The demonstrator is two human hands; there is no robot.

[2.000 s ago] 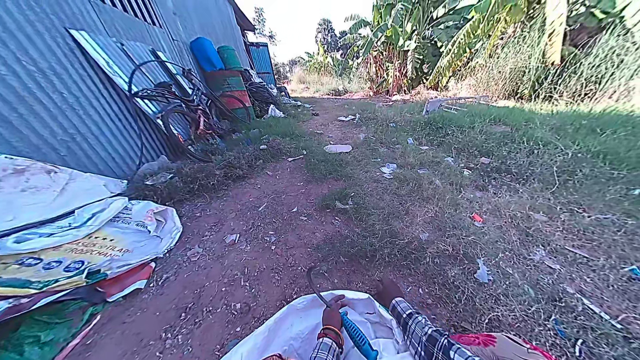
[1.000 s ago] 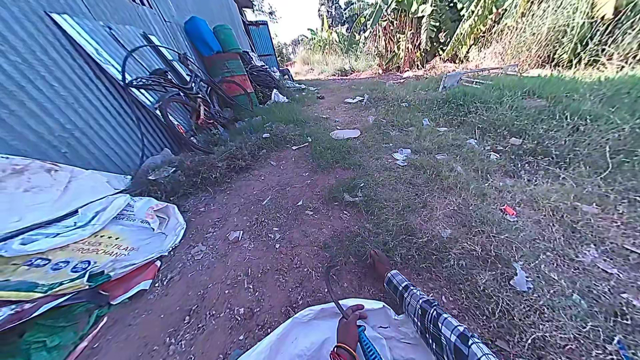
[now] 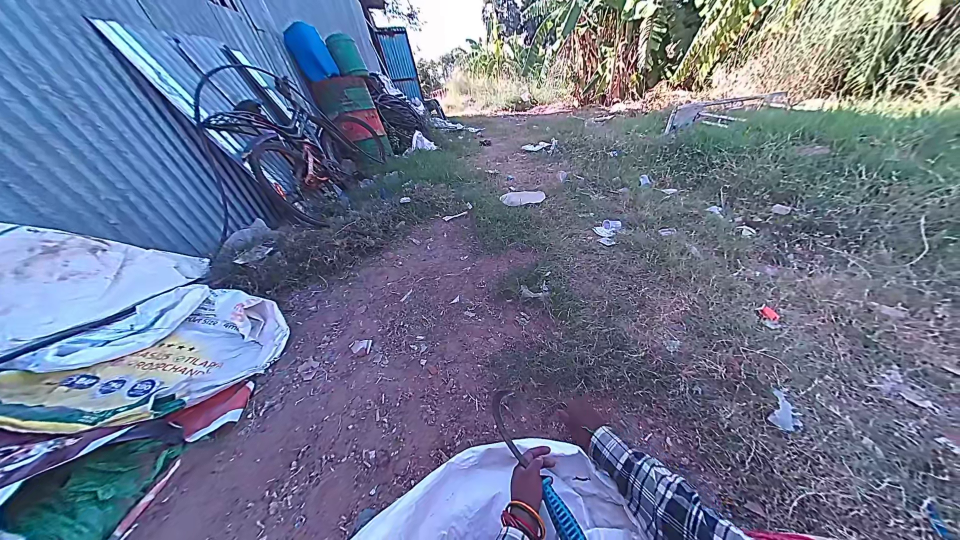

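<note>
My left hand (image 3: 529,478), with bangles and a thread at the wrist, is at the bottom centre, closed around a sickle near where its dark curved blade (image 3: 501,420) meets the teal ribbed handle (image 3: 561,511). The blade tip arcs up over the bare soil. Below the hand lies a white woven plastic sack (image 3: 442,487), spread at the bottom edge. My right hand (image 3: 581,420), blurred, is beyond the sack's far edge, low over the ground, to the right of the blade. A checked sleeve covers that arm. Its fingers cannot be made out.
Printed sacks (image 3: 150,360) are piled at the left, bearing writing. A bicycle (image 3: 300,165) and drums (image 3: 351,105) stand by a corrugated metal wall (image 3: 97,135). Grass with scattered litter (image 3: 784,412) lies to the right. A dirt path (image 3: 420,300) runs ahead between them.
Since two seconds ago, my right hand has moved away from my left hand, out past the sack's edge. My left hand keeps hold of the sickle.
</note>
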